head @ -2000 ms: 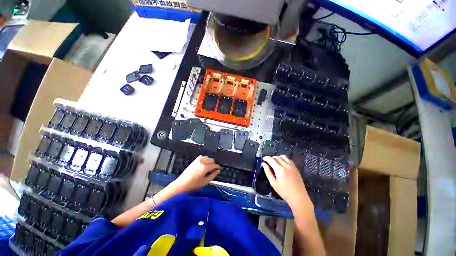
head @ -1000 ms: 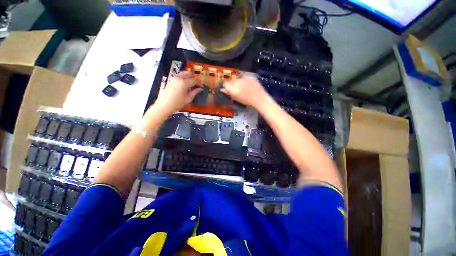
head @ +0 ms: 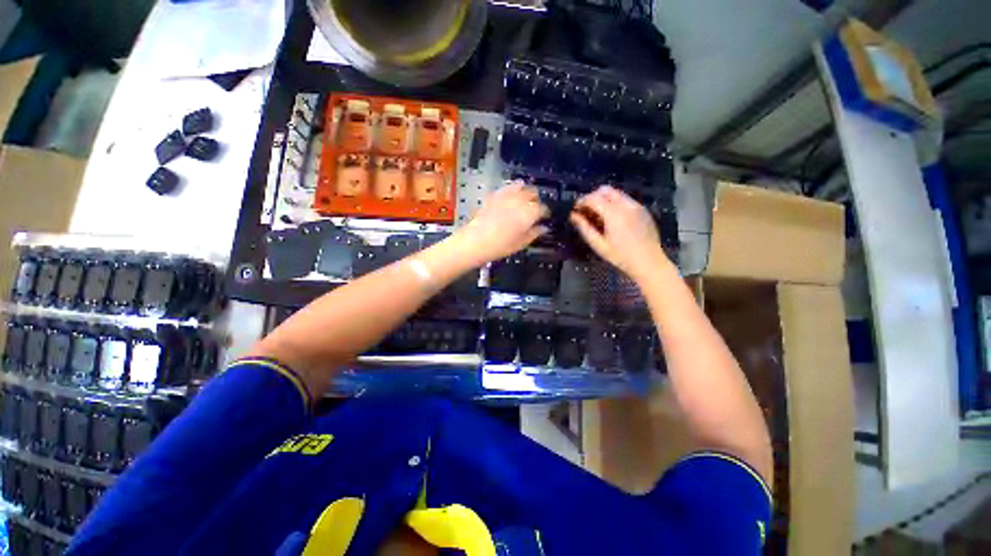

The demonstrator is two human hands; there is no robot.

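The orange fixture (head: 388, 160) lies on the metal base plate with two rows of three pale pockets and no housing in them. My left hand (head: 513, 220) and my right hand (head: 615, 226) are over the right blister tray (head: 587, 152), close together with fingers bent. A dark piece shows between my fingertips. I cannot tell whether either hand grips it or it lies in the tray. Loose black housings (head: 336, 253) lie in a row just below the fixture, partly behind my left forearm.
Stacked trays of black housings (head: 96, 285) stand at left. Several small black housings (head: 201, 148) lie on the white surface. A round duct (head: 404, 38) hangs above the fixture. The keyboard (head: 418, 336) is partly hidden by my left arm. An open carton (head: 778, 234) stands at right.
Both hands have moved from the orange fixture to the right tray. The lower pockets, holding dark housings two seconds ago, are now empty. The view has shifted, so the bench sits further left.
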